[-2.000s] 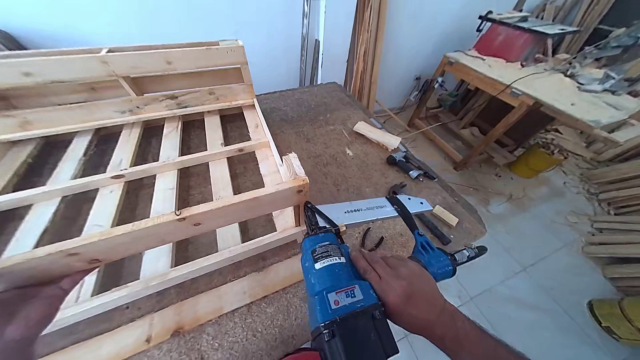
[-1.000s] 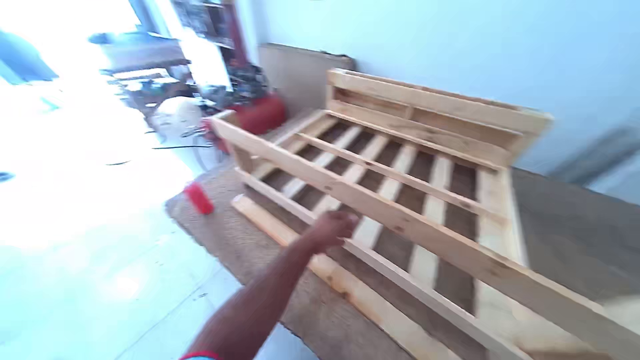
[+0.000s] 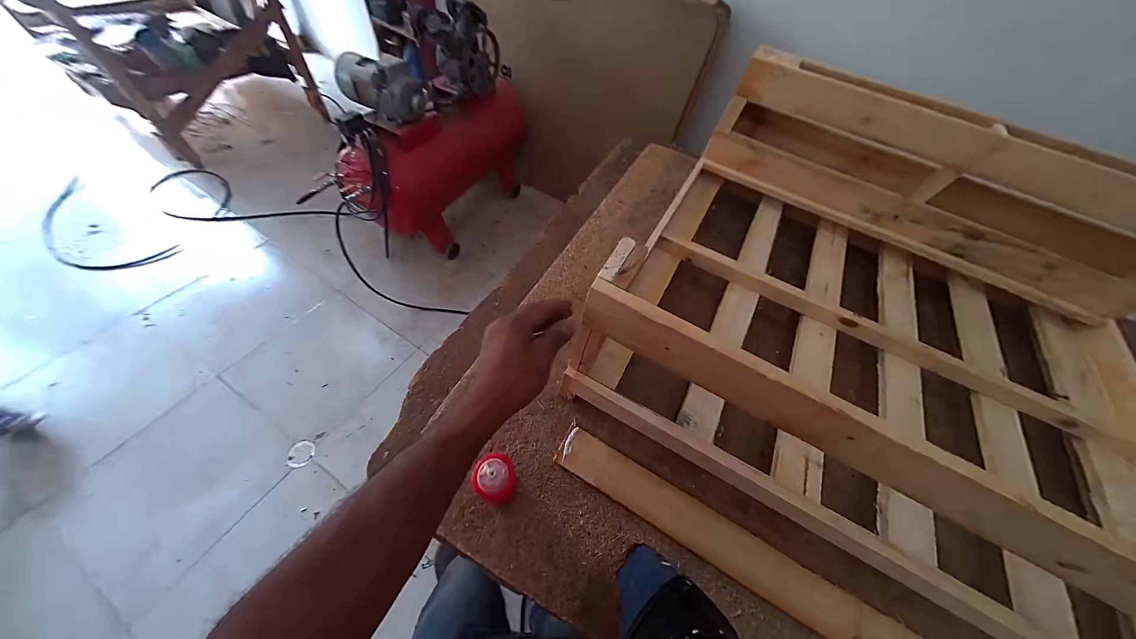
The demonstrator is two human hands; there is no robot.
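My left hand (image 3: 524, 351) reaches in from the lower left, just left of the near corner of a slatted wooden frame (image 3: 710, 355). Its fingers are bent and seem to hold nothing; contact with the corner post is unclear. A small wood offcut (image 3: 619, 259) stands up at that corner. In front of the frame, a loose wooden board (image 3: 692, 515) lies on the brown particle-board worktop (image 3: 550, 550). A red bottle with a pale top (image 3: 493, 477) stands near the worktop's edge. Part of a blue and black power tool (image 3: 670, 599) shows at the bottom. My right hand is out of view.
A red air compressor (image 3: 444, 169) stands on the tiled floor beyond the worktop's left edge, with a black hose (image 3: 382, 293) running from it. A large brown panel (image 3: 603, 89) leans on the wall behind. A wooden trestle (image 3: 191, 89) stands at the upper left.
My left hand has moved from the middle of the frame's front rail to its left corner. The view has swung left since the first frame, and my right hand has left it.
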